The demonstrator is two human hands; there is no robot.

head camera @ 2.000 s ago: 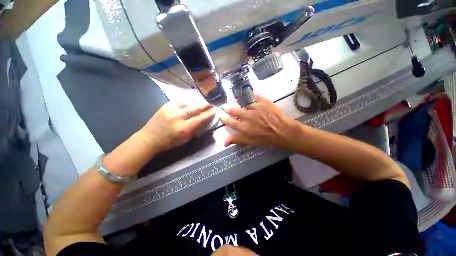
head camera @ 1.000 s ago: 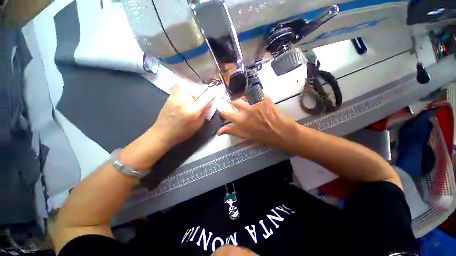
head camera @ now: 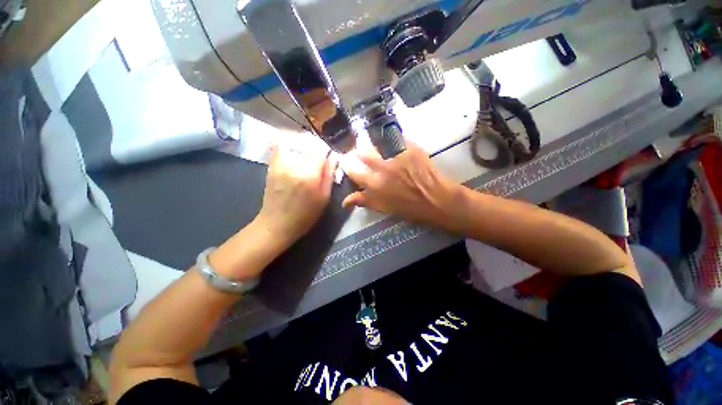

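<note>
A dark grey fabric panel [head camera: 182, 202] lies left of the needle, with a pale layer [head camera: 158, 111] folded over its upper part. The white sewing machine [head camera: 348, 47] stands over the work. My left hand [head camera: 297, 190] pinches the cloth edge just left of the needle area, fingers bent. A small pale tip of cloth shows between my hands. My right hand [head camera: 404, 186] lies right of it, its fingertips on the cloth beside the presser foot area. The foot and needle are hidden by glare, the metal cover and my fingers.
Dark-handled scissors [head camera: 503, 134] lie right of the needle. A measuring strip [head camera: 364, 245] runs along the front edge. Layered cut pieces [head camera: 87, 213] and dark cloth [head camera: 24, 237] are at the left. A basket with cloth [head camera: 704, 237] is at the right. A small black tool [head camera: 562, 49] lies behind the scissors.
My left hand has moved in to the needle area and turned more upright. The pale layer has folded further over the dark panel, and the dark cloth under my left wrist has swung out over the front edge.
</note>
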